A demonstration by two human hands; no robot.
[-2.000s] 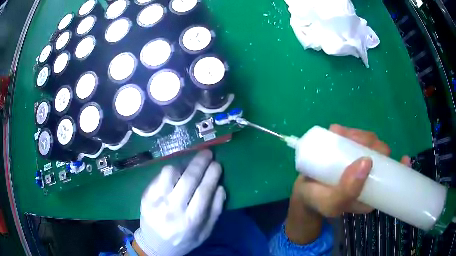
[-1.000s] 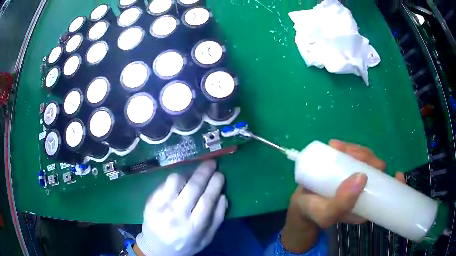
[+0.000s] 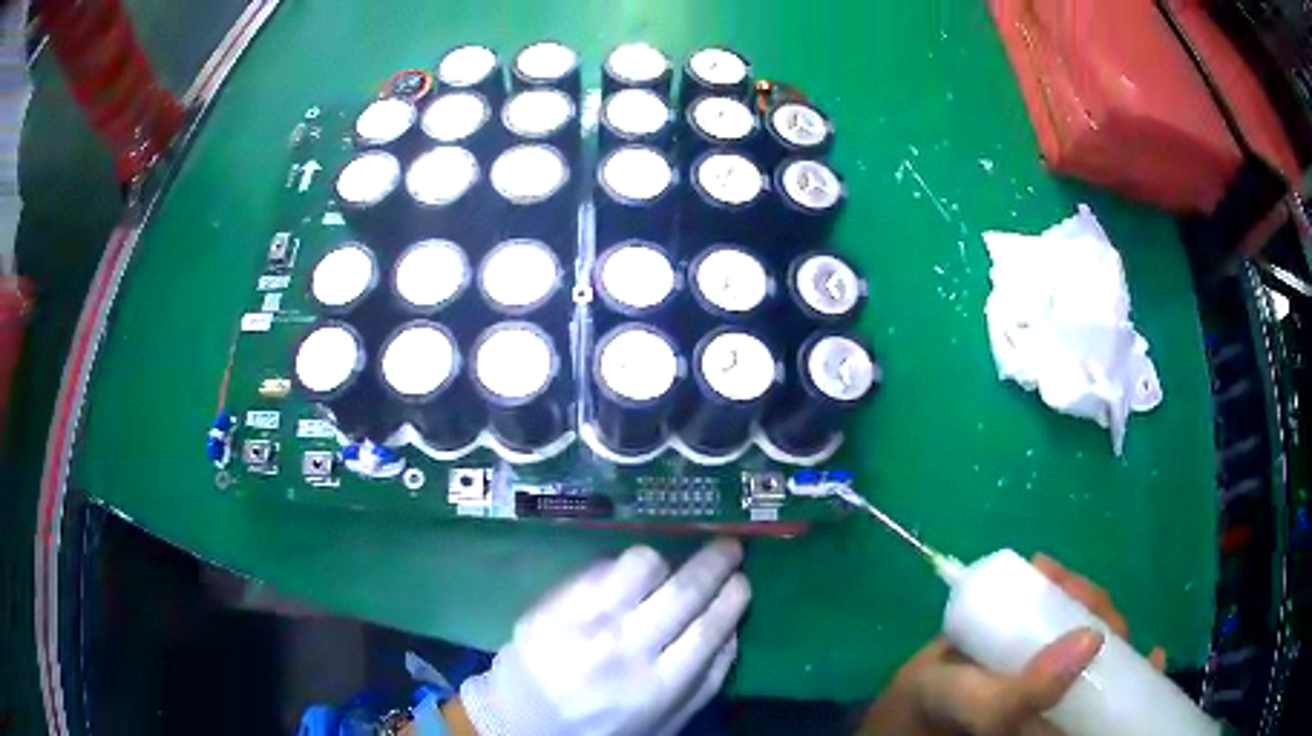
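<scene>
The green capacitor board (image 3: pixel 432 496) lies on the green mat, with rows of black capacitors (image 3: pixel 514 364) with pale tops. A white adhesive bead (image 3: pixel 619 446) runs along the bases of the front row. My bare right hand (image 3: pixel 1007 669) holds the white glue bottle (image 3: pixel 1058 633), tilted. Its thin dispensing needle (image 3: pixel 895 523) reaches the blue parts (image 3: pixel 822 480) at the board's front right corner; exact contact is too small to tell. My left hand (image 3: pixel 619 643), in a white knit glove, rests at the board's front edge, fingers slightly apart, near a thin red strip under the edge.
A crumpled white cloth (image 3: pixel 1068 328) lies on the green mat (image 3: pixel 921 360) right of the board. A red-orange foam pad (image 3: pixel 1151 108) is at the upper right. Racked boards stand along the right edge. A pale, red-striped edge (image 3: pixel 89 345) runs down the left.
The view has shifted, so the whole board and the foam pad now show. The needle remains at the blue parts and my gloved left hand at the front edge.
</scene>
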